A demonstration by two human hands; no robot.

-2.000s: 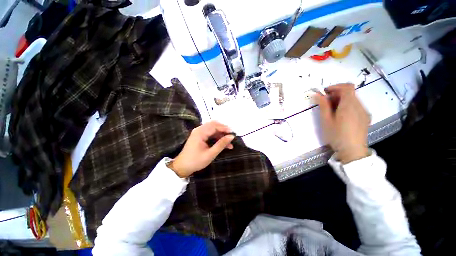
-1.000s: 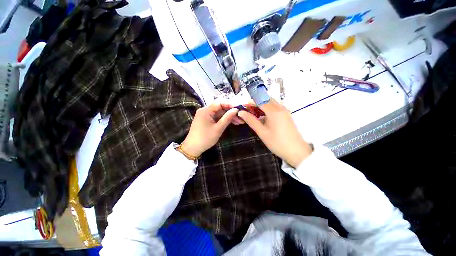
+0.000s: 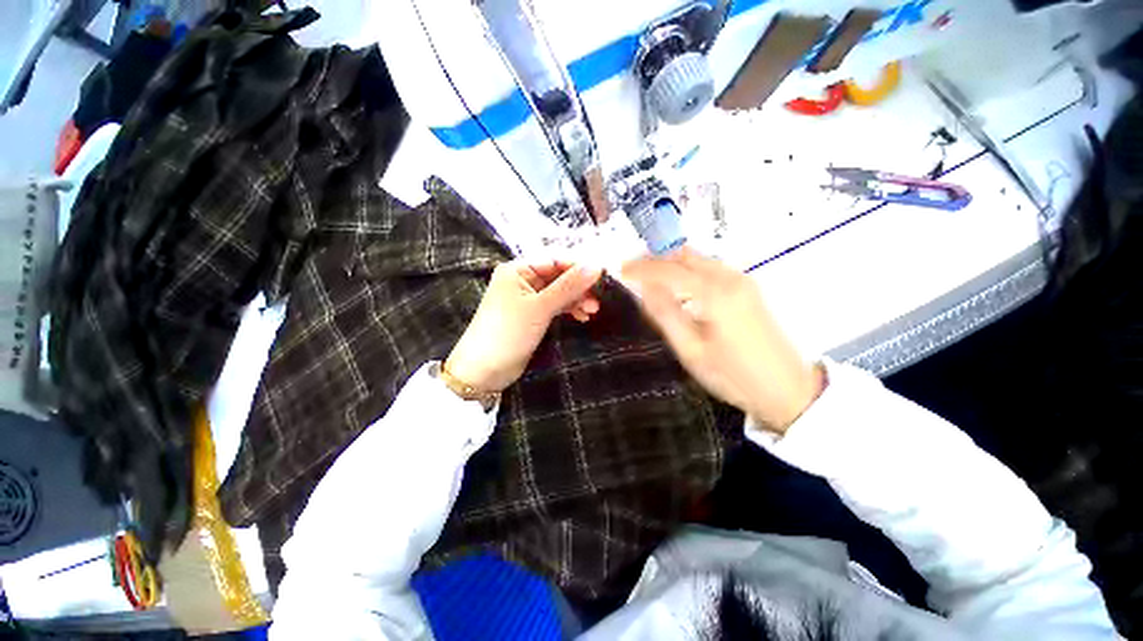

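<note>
A dark brown plaid garment panel (image 3: pixel 570 426) lies under my hands and hangs over the table's front edge. My left hand (image 3: pixel 520 319) pinches the panel's upper edge between thumb and fingers, just in front of the needle area. My right hand (image 3: pixel 727 332) is beside it on the right, blurred, its fingertips close to the cloth edge; whether it grips cloth cannot be told. The presser foot and needle area (image 3: pixel 592 215) of the white sewing machine is just above my fingertips. A grey-blue attachment (image 3: pixel 657 223) sits right of the needle, touching or close to my right fingers.
A pile of plaid cloth (image 3: pixel 188 225) is bunched at the left. Thread snips (image 3: pixel 905 188) lie on the bed at right, with red and yellow scissor loops (image 3: pixel 871 85) behind. Yellow-taped cardboard (image 3: pixel 219 564) is at lower left. A ruler-marked table edge (image 3: pixel 940 313) runs right.
My right hand came from the right bed area to beside my left hand, then shifted slightly right. The snips now lie on the bed. My left hand moved up toward the needle with the cloth.
</note>
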